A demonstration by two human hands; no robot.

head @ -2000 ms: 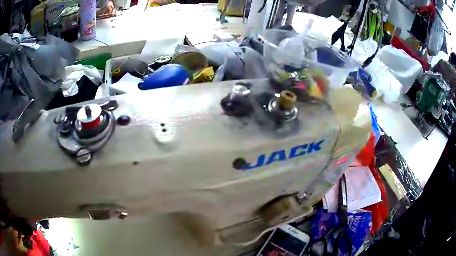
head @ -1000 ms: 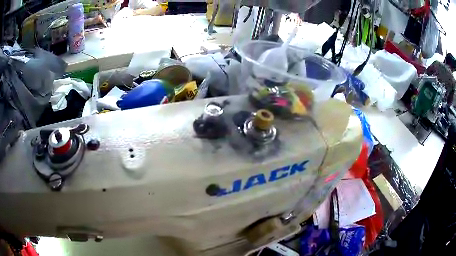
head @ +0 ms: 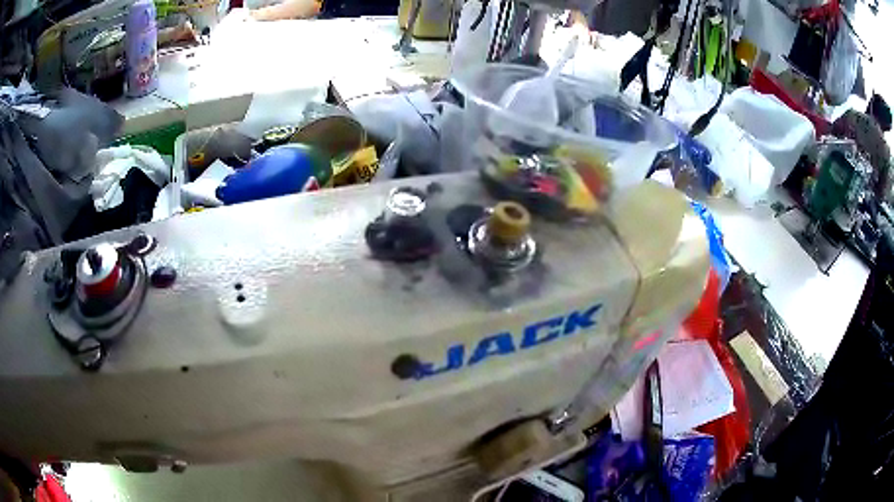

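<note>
The cream sewing machine arm (head: pixel 294 343) with blue "JACK" lettering fills the middle of the view. On its top are a round bobbin winder (head: pixel 99 281) with a red-and-white centre and metal knobs, one with a brass cap (head: pixel 510 224). A strip of the pale machine bed (head: pixel 216 482) shows below the arm. A bit of red fabric (head: pixel 51 486) shows at the bottom left edge. The needle area is out of the picture or hidden. Neither of my hands can be made out.
Behind the arm are a cluttered tray (head: pixel 179 167) with a blue rounded item, a clear plastic tub (head: pixel 627 142) and a grey fabric heap (head: pixel 39 167). Black-handled scissors (head: pixel 654 412), papers, a blue packet and a partly cut-off smartphone (head: pixel 544 486) lie at lower right. A person's forearm shows at the top.
The view has shifted, so the machine arm now sits lower and further left than two seconds ago. Less of the smartphone shows. A forearm has appeared at the top edge.
</note>
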